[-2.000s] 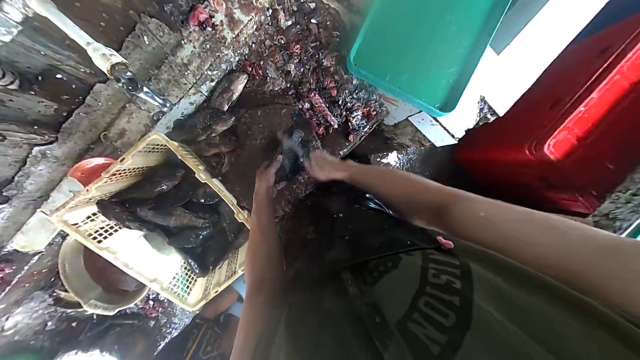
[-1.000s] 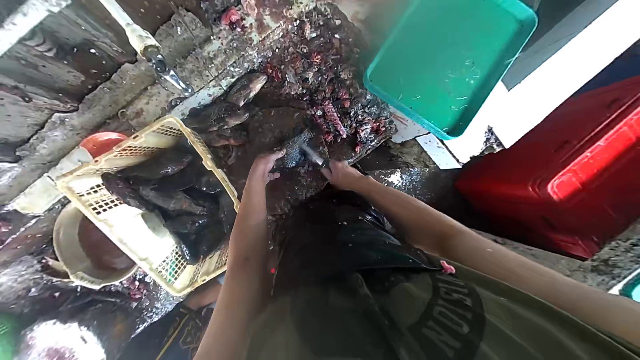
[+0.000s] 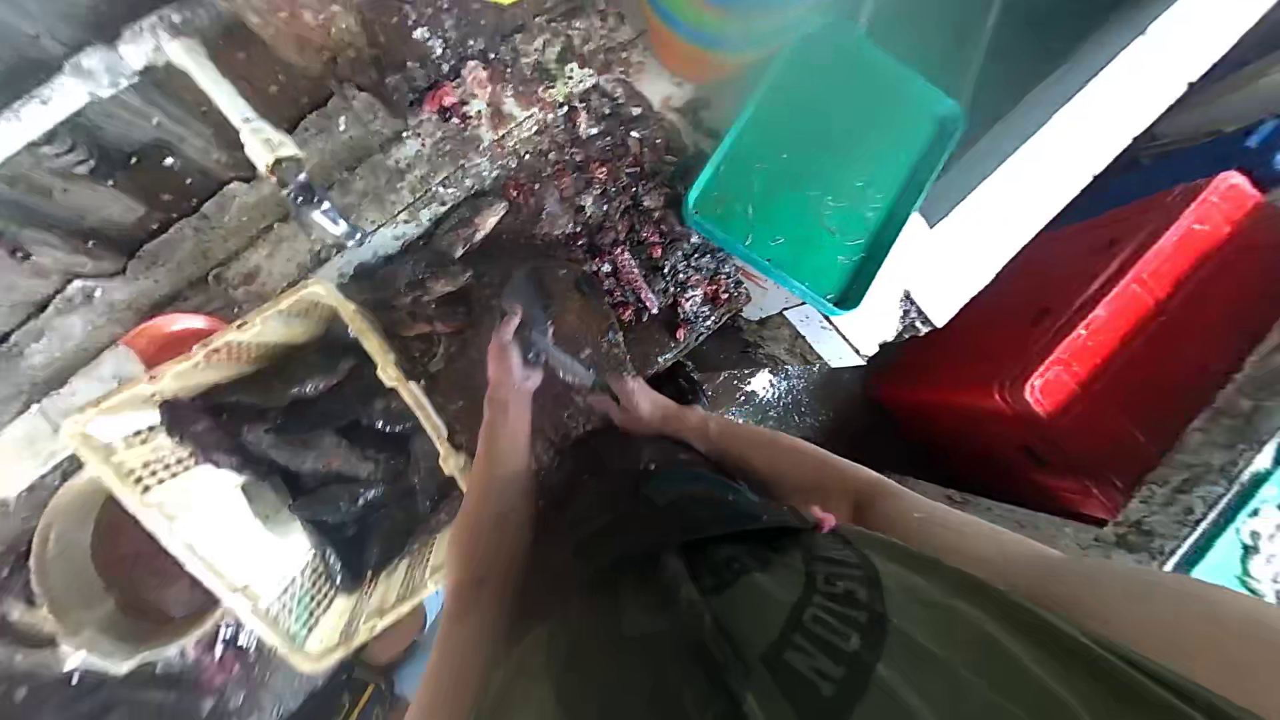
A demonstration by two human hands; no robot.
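Observation:
A dark fish (image 3: 525,300) lies on the wet brown work surface (image 3: 585,300), partly blurred. My left hand (image 3: 513,355) presses on its lower part. From the right, my right hand (image 3: 640,405) grips one end of a blurred metal tool (image 3: 570,368), whose other end meets the fish beside my left fingers. The tool's exact kind cannot be told. More whole fish (image 3: 465,230) lie on the surface up and left of my hands. Several dark fish (image 3: 320,450) fill a cream plastic crate (image 3: 395,375) at the left.
Scales and red fish waste (image 3: 620,210) are heaped beyond my hands. A green plastic tray (image 3: 810,170) stands at upper right, a red cooler box (image 3: 1090,350) at right. A tap (image 3: 310,195) juts in at upper left. A bucket (image 3: 60,570) and an orange bowl (image 3: 170,338) flank the crate.
The tool and my right hand have shifted against the fish, while my left hand stays on it. The fish points more away from me than one second ago.

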